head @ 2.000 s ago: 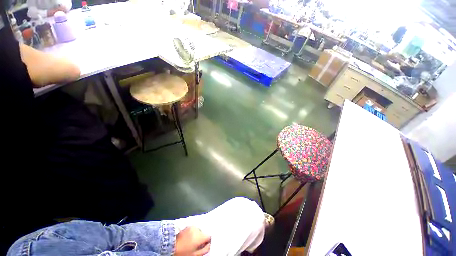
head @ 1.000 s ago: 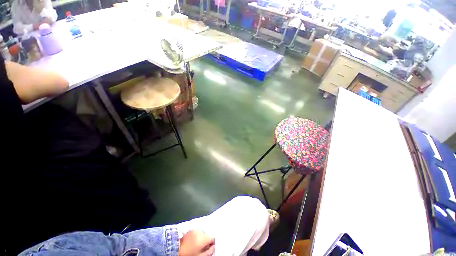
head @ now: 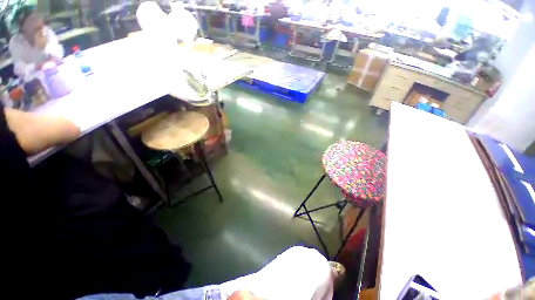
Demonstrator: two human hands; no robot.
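Observation:
My left hand [head: 241,295] rests on my light trousers [head: 287,274] at the bottom edge. Only its upper part shows; its fingers are cut off. A strip of light-blue denim sleeve [head: 170,295] lies beside it. My right hand is not in view. The near worktable [head: 443,205] has a white top and stands on the right. A dark-edged slab, perhaps a phone [head: 416,289], is near its front edge. Flat blue folders or boxes [head: 509,179] lie along its far right side. A blurred pale shape [head: 510,292] shows at the bottom right corner; I cannot tell what it is.
A floral padded stool [head: 356,170] stands against the near table. A wooden stool [head: 176,130] is by the far worktable [head: 126,67]. A person in black [head: 76,228] sits close on the left, another in white [head: 35,50] across. A blue pallet [head: 281,79] lies on the floor.
The view has tilted and shifted, so my left hand and sleeve sit lower and are mostly cut off. The person in white shows more fully, one hand near the face. The fan looks blurred.

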